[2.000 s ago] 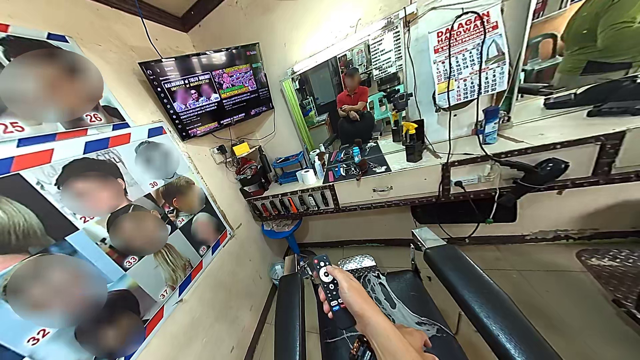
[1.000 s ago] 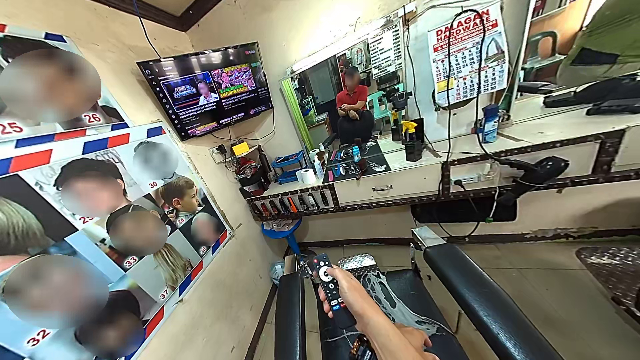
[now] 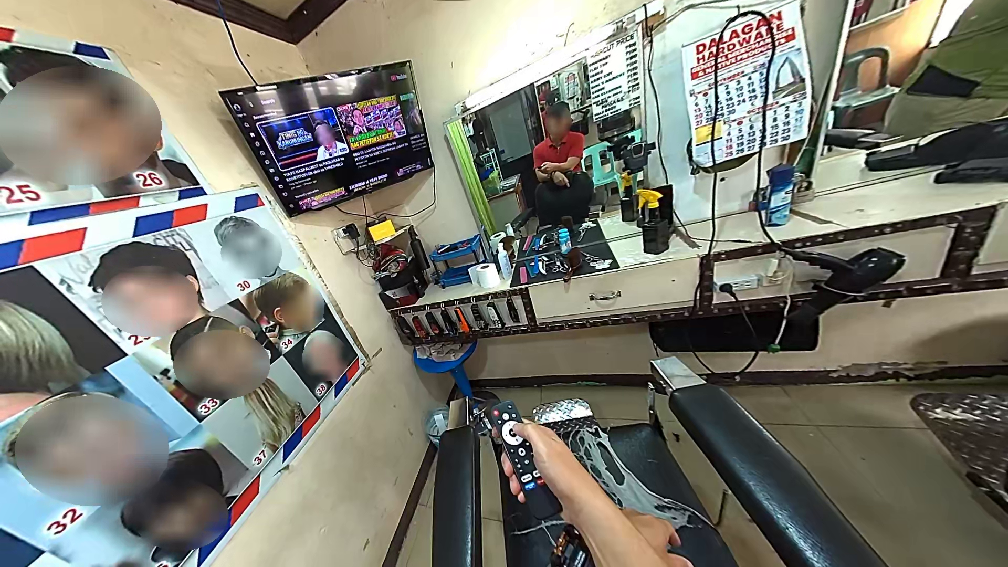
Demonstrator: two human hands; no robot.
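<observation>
My right hand holds a black remote control at lower centre, thumb on its upper buttons and fingers curled around its left side. Fingers of my left hand show beside my right forearm at the bottom edge; the rest is hidden. A dark band-like object lies left of that forearm. Below the remote is a black barber chair seat with torn covering. The wall-mounted television, upper left, shows a menu of video thumbnails.
Padded armrests flank the seat. Beyond stands a counter with clippers in a rack, a spray bottle and a paper roll. A hair dryer hangs at right. The mirror reflects a seated person. A blue stool stands below.
The picture in the television's highlighted thumbnail has changed. My hands and the remote control stay in the same place.
</observation>
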